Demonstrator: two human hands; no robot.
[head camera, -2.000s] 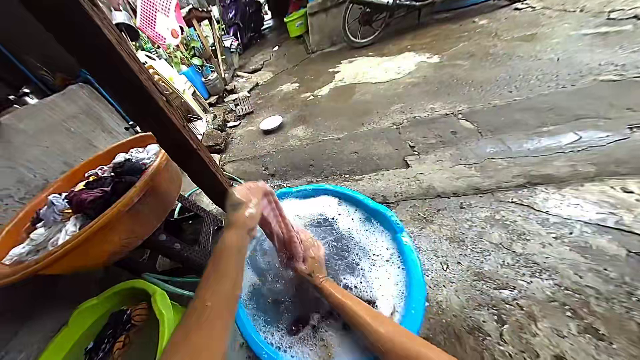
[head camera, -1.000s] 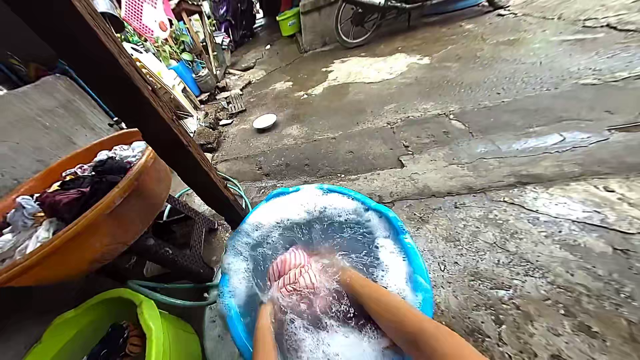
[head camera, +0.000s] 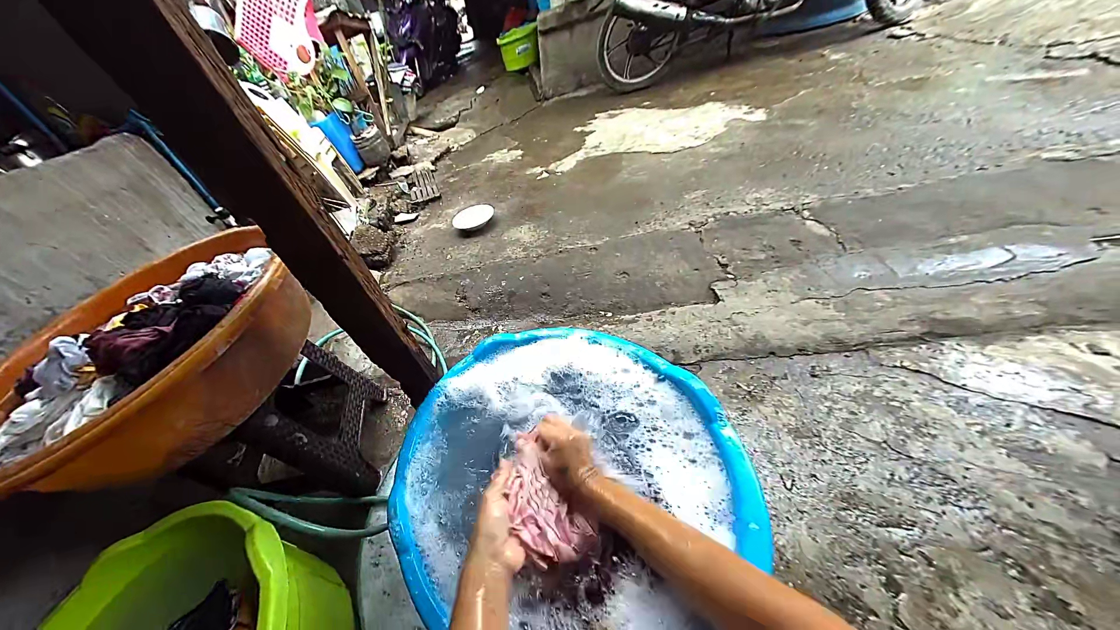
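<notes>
A pink wet cloth (head camera: 544, 516) is bunched between my hands, just over the soapy water of a round blue plastic basin (head camera: 751, 499). Along its left side, my left hand (head camera: 499, 525) presses against the cloth. My right hand (head camera: 564, 451) grips its upper right part, fingers curled and slightly blurred. White suds float around both hands. Dark cloth (head camera: 582, 582) shows in the water below the pink one, partly hidden by my right forearm.
An orange basin (head camera: 219, 376) piled with clothes stands at the left on a dark stand. Below it are a lime-green tub (head camera: 306, 577) and a green hose (head camera: 297, 523). A wooden post (head camera: 289, 201) slants beside the blue basin. Farther off lie a white bowl (head camera: 473, 218) and a parked motorcycle (head camera: 643, 44).
Two seconds ago the cloth was held up in a blur above the basin; one second ago it was low in splashing water. Now it is bunched between my hands, a little higher in the basin.
</notes>
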